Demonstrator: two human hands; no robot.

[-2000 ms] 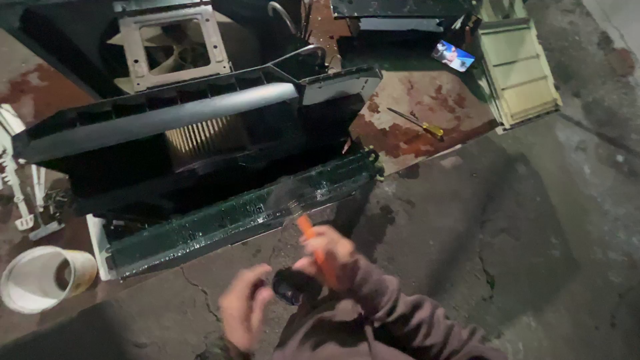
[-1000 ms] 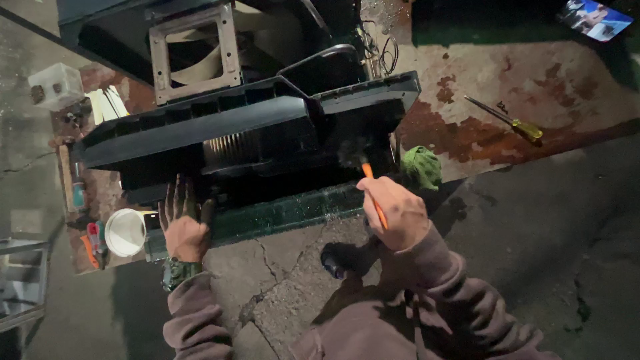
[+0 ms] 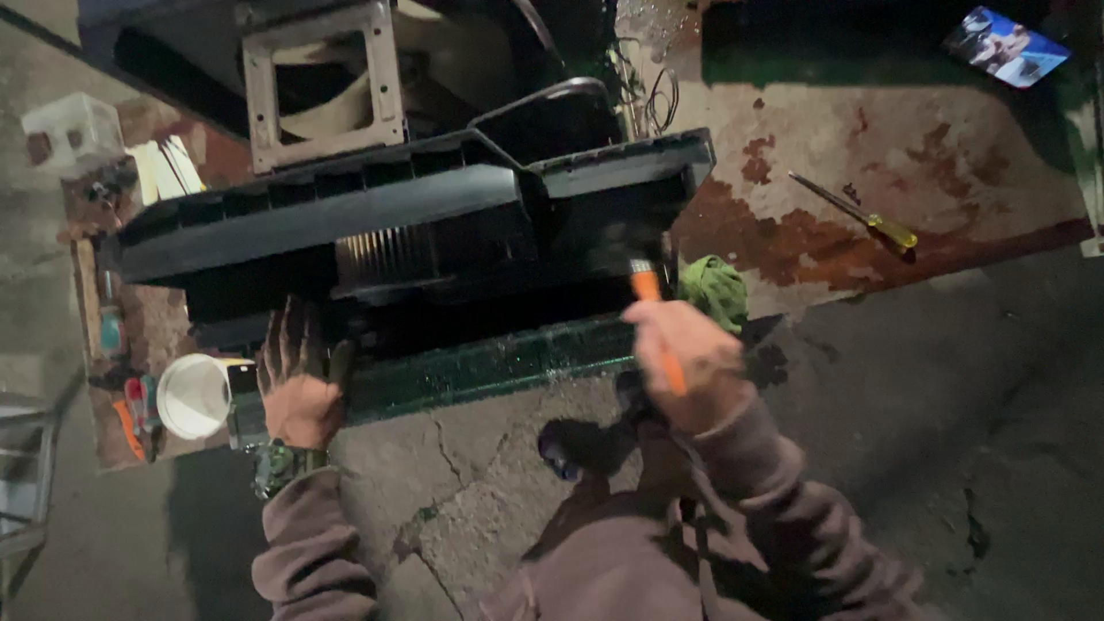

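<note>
A long black housing (image 3: 362, 211), apparently plastic with a finned insert (image 3: 388, 253), lies across the work surface. My left hand (image 3: 300, 388) rests with spread fingers on its near left edge and holds nothing. In my right hand (image 3: 690, 358) is an orange-handled brush (image 3: 644, 283), held at the housing's right end; its bristles are blurred. Along the near side runs a wet dark green panel (image 3: 483, 371). Just right of the brush sits a crumpled green cloth (image 3: 714, 291).
A white bucket (image 3: 194, 395) stands left of my left hand, beside pliers (image 3: 138, 405) and a screwdriver (image 3: 111, 319). A yellow-handled screwdriver (image 3: 893, 231) lies at right. Behind are a square metal frame (image 3: 386, 86), a clear container (image 3: 73, 129) and a lit phone (image 3: 1011, 47).
Two seconds ago my left hand was raised near my right; now it rests on the housing's edge. My right hand keeps the brush, which has moved to the housing's right end. The view has shifted.
</note>
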